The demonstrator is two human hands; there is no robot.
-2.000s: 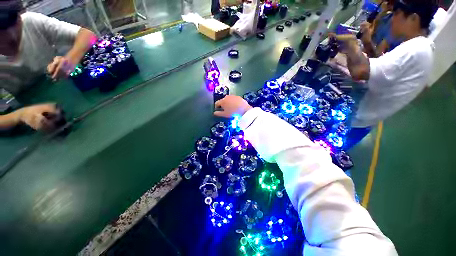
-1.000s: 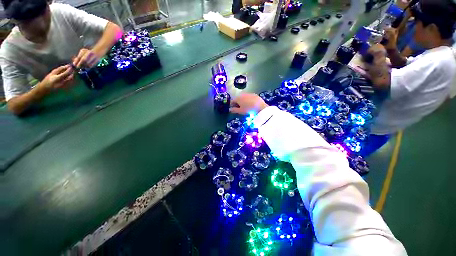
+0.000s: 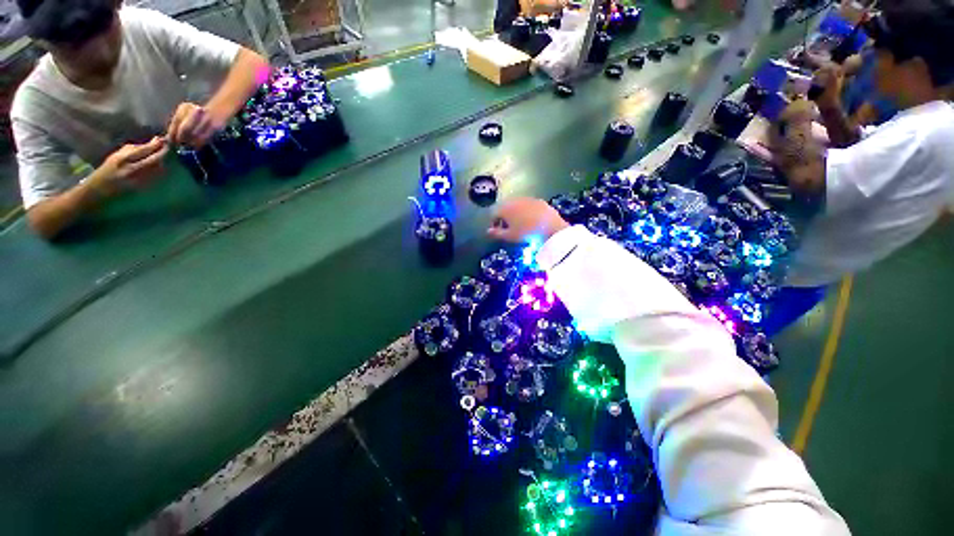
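My right hand point(image 3: 528, 221) is over the near side of the green belt point(image 3: 314, 272), fingers pointing left, with a small dark gap between them and no held part visible. An upright black housing point(image 3: 435, 241) with a ring board in its top stands left of my fingertips, apart from them. Just behind it is another black housing point(image 3: 435, 174) with a ring glowing blue-white at its near end. Two flat black end caps point(image 3: 482, 190) lie to their right. Many housings with ring boards point(image 3: 492, 429), some lit, crowd beside and under my sleeve. My left hand is not in view.
A person point(image 3: 115, 126) sits across the belt beside a block of lit units point(image 3: 282, 115). Another person point(image 3: 889, 188) works at the right. A cardboard box point(image 3: 498, 63) and crumpled plastic bag stand at the back. A worn belt edge point(image 3: 303, 440) runs lower left.
The two housings and end caps have shifted left and nearer along the belt. My right hand was against the upright housing and is now apart from it. The person opposite has brought both hands together.
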